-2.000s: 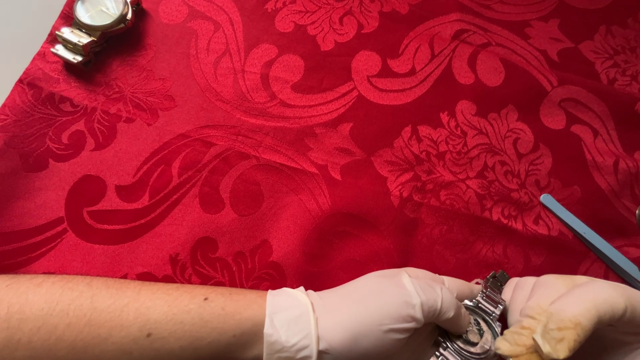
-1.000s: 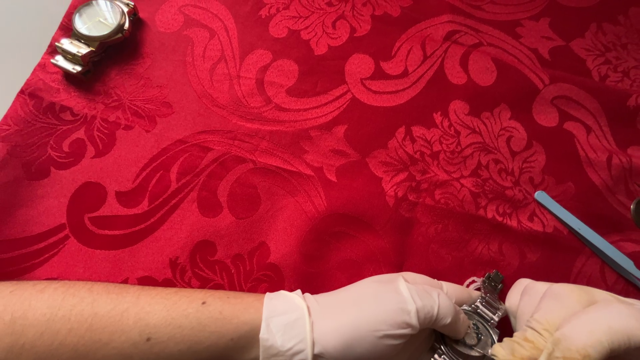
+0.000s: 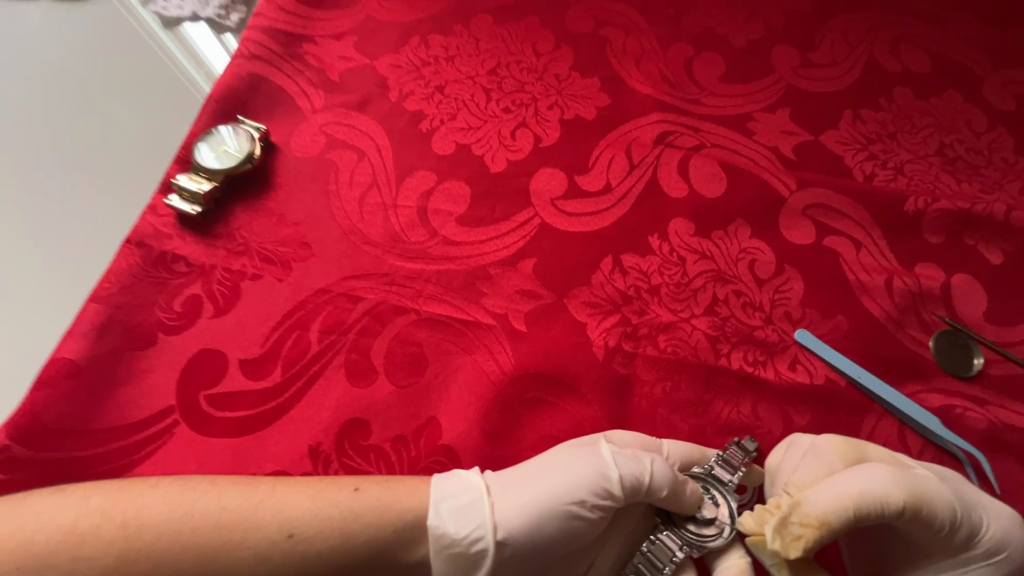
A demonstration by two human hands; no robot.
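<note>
At the lower right, my left hand (image 3: 584, 496), in a white glove, grips a silver metal wristwatch (image 3: 708, 512). The thumb presses on its round case, which seems to be open at the back; the metal bracelet runs out above and below the hand. My right hand (image 3: 872, 504), also gloved, is close against the right side of the case. Its fingertips are bunched at the case edge, with stained, wrinkled glove material there. A thin thing seems to reach from them into the case, too small to name. The right fingers are partly hidden.
Blue bent-tip tweezers (image 3: 880, 388) lie just above my right hand. Farther right are a round metal disc (image 3: 956, 353) and a thin pointed tool (image 3: 988, 340). A gold-coloured wristwatch (image 3: 224, 152) rests at the upper left of the red patterned cloth (image 3: 448, 320), near its edge.
The view has shifted, so more of the cloth and the round disc show. My right fingertips are now against the watch case; one second ago they were slightly farther off.
</note>
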